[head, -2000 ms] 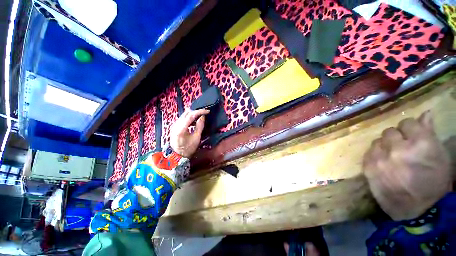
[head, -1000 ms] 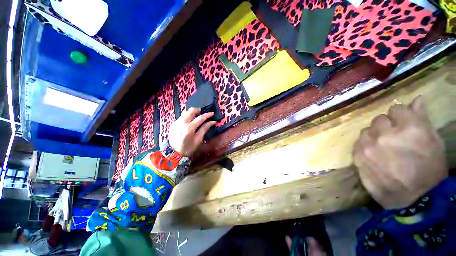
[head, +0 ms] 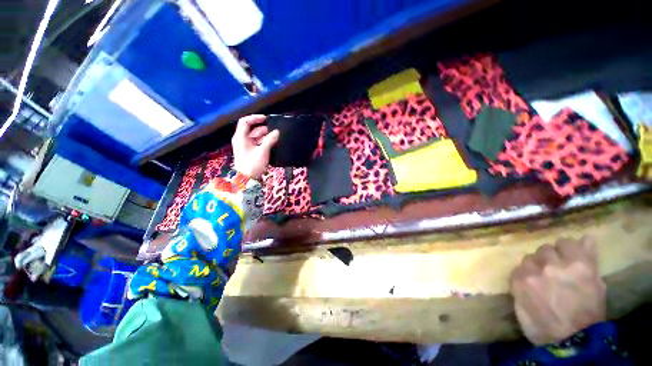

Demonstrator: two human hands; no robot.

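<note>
My left hand (head: 254, 146) grips the left edge of a black piece (head: 297, 140) and holds it raised over the press bed. A dark grey piece (head: 332, 176) lies below and right of it. Pink-red leopard-print pieces (head: 579, 154) lie along the bed, with plain yellow pieces (head: 433, 166) and a small olive-grey piece (head: 492, 131) among them. My right hand (head: 559, 289) rests on the wooden front ledge (head: 436, 268) with its fingers curled in. No object shows in it, though its palm is hidden.
The blue press body (head: 314, 32) with a green button (head: 192, 60) overhangs the bed's back. A small black scrap (head: 342, 254) lies on the ledge. Pale pieces (head: 586, 107) lie at the bed's right. A light-coloured cabinet (head: 80, 186) stands at far left.
My left hand has lifted a black piece off the bed and moved it up and back. My right hand stays on the ledge with its fingers curled. The view has turned.
</note>
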